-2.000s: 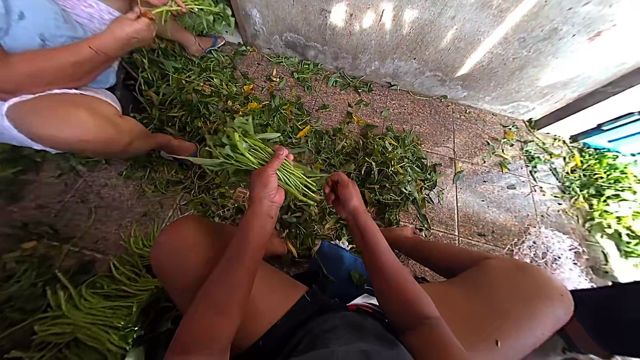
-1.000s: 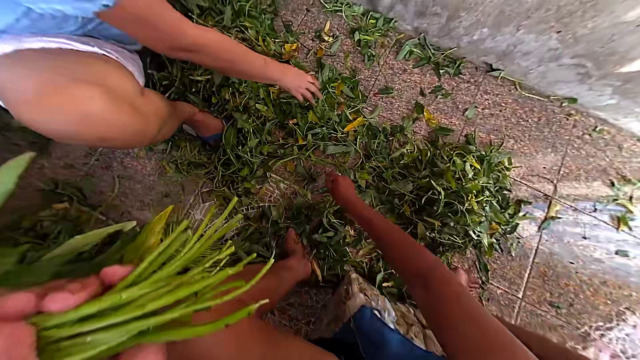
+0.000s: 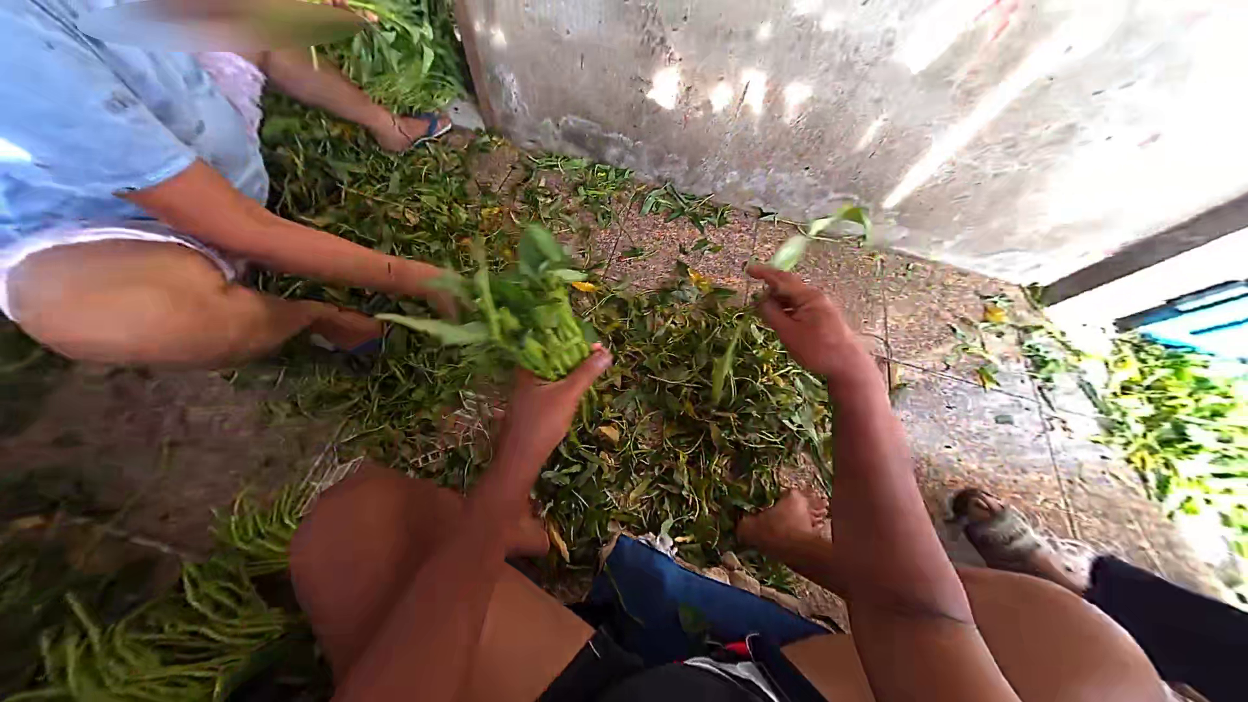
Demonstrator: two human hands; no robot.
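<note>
My left hand [image 3: 558, 378] is closed around a bundle of leafy green stems [image 3: 551, 322], its leaves pointing up and to the left. My right hand [image 3: 804, 317] is raised to the right of it, fingers partly curled. Blurred pieces of leaf [image 3: 795, 251] are beside its fingertips; whether it grips any of them cannot be told. Beneath both hands a wide heap of loose leaves and thin stems [image 3: 673, 429] covers the floor, with some yellow leaves among the green.
Another person [image 3: 292, 244] crouches at the left, one arm reaching toward the heap behind my bundle. Long green stems [image 3: 175, 634] lie at the lower left. A concrete wall [image 3: 731, 117] runs along the back. More greens [image 3: 1180, 419] lie at the right, and a blue cloth [image 3: 682, 595] is between my legs.
My left hand with the bundle, close to the camera at the lower left a second ago, is now over the heap. My right hand has lifted from the heap.
</note>
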